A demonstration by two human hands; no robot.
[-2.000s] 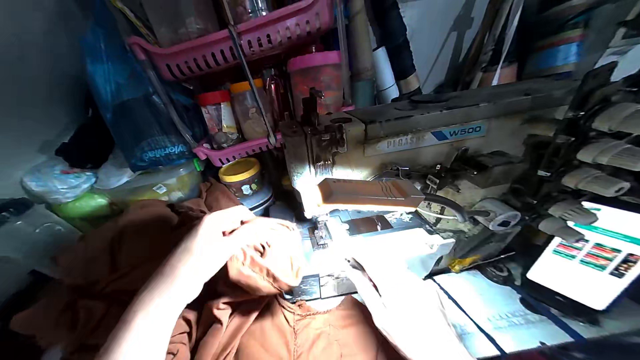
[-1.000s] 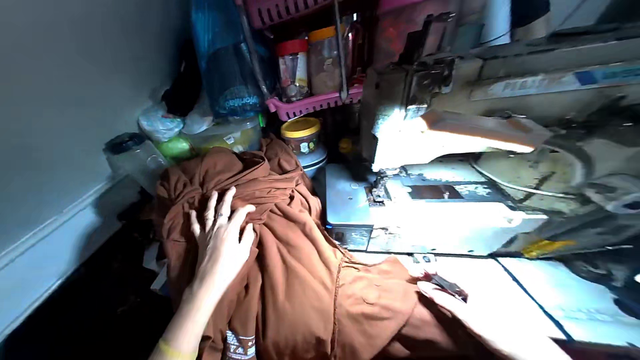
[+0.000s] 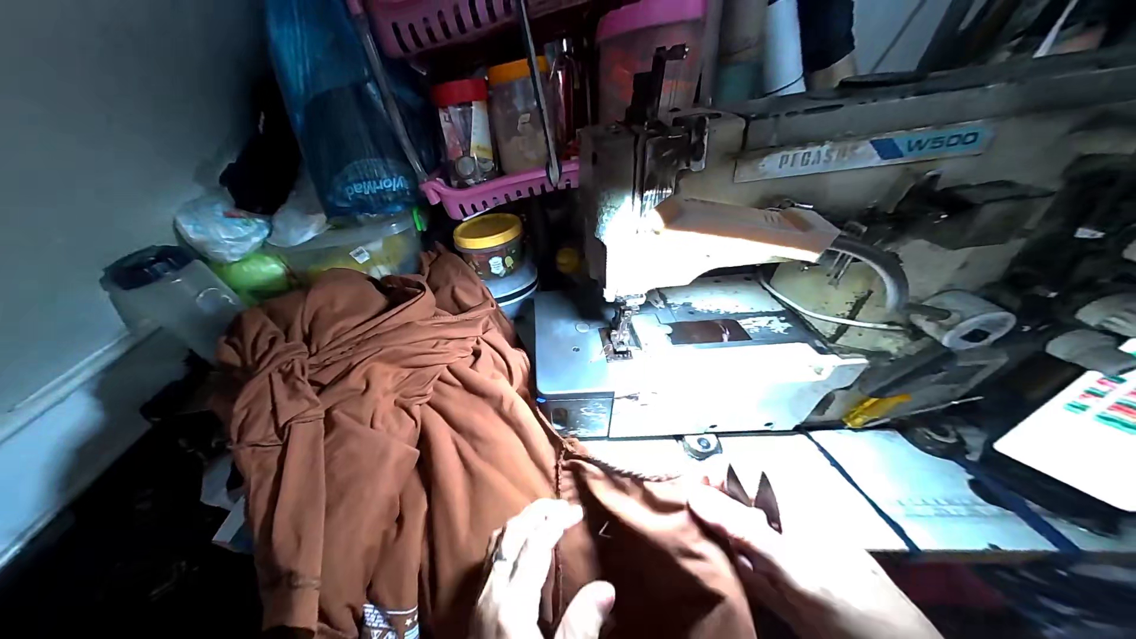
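Observation:
Brown knit fabric [image 3: 382,417] lies heaped left of a Pegasus W500 industrial sewing machine [image 3: 852,169], and its seamed edge runs along the table front. My left hand [image 3: 537,568] rests on the fabric at the bottom centre, fingers apart, beside a vertical seam. My right hand [image 3: 781,550] is at the fabric's right edge and holds small thread snips [image 3: 753,497], whose two pointed blades stick up apart. The presser foot [image 3: 623,333] stands under the lit lamp, with no fabric beneath it. Part of my right palm is hidden.
Pink plastic baskets [image 3: 506,188] with jars stand behind. A yellow-lidded tub [image 3: 488,232] sits behind the fabric. A clear plastic container [image 3: 169,293] is at the left wall. Thread cones and a device with a lit screen [image 3: 1078,435] are at the right.
The fabric, near the needle two seconds ago, now lies left and in front of the machine. My left hand has moved from the heap down towards the seam. The snips show more clearly.

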